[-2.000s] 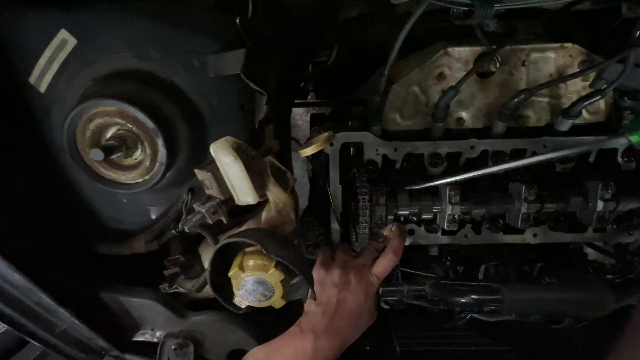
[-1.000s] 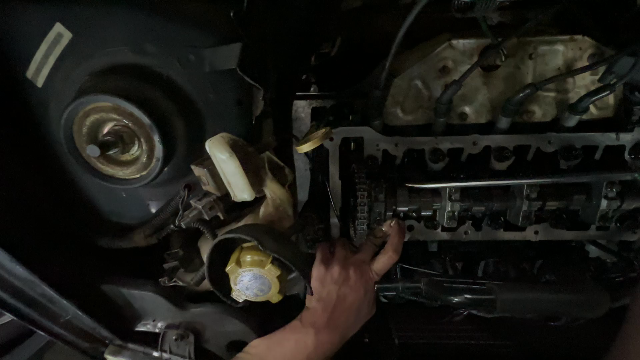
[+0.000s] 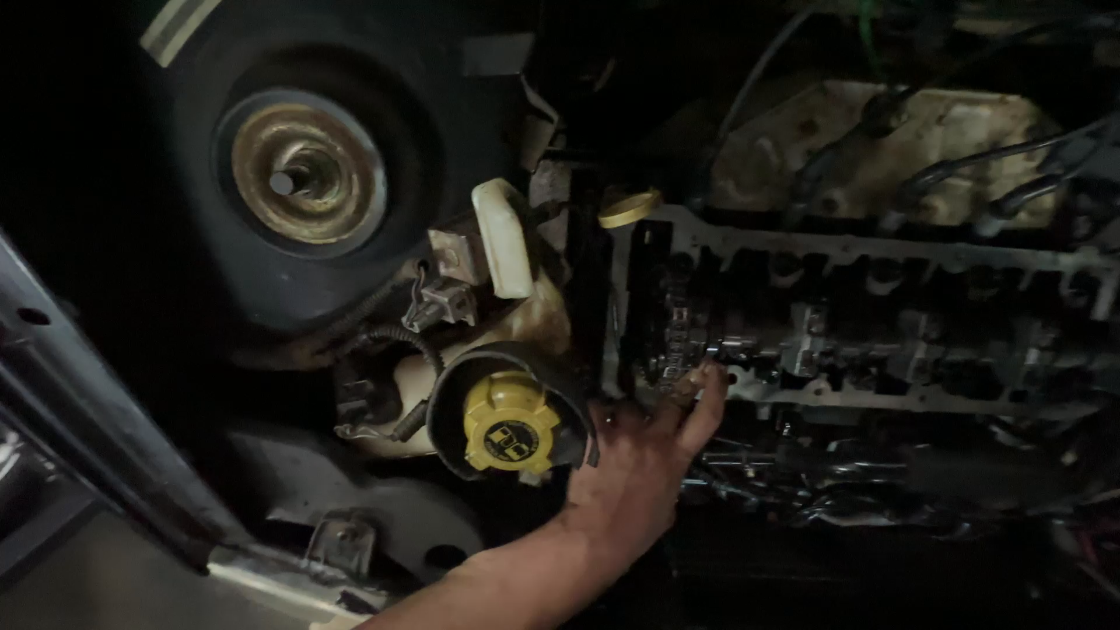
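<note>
My left hand point(image 3: 643, 446) reaches in from the bottom, its fingertips at the front end of the open cylinder head point(image 3: 875, 398), beside the timing chain point(image 3: 675, 337). The fingers are bent, and some tips are hidden in the dark gap, so whether they grip anything cannot be told. To the right of the fingertips runs the camshaft point(image 3: 862, 346), with its bearing caps. A yellow fluid reservoir cap point(image 3: 510, 426) within a black collar sits just left of my hand. The yellow dipstick loop point(image 3: 630, 208) is above the chain end. My right hand is out of view.
A strut mount point(image 3: 308, 175) with a rusty centre lies at upper left. A whitish plastic part point(image 3: 503, 238) and a wiring connector point(image 3: 446, 302) stand between it and the engine. Spark plug leads point(image 3: 971, 166) cross a stained metal heat shield point(image 3: 989, 131). The car body edge point(image 3: 96, 411) borders the left.
The long metal shaft, with a green handle at first, that lay across the camshaft area is gone from view. My left hand stays by the chain end. The view has shifted somewhat.
</note>
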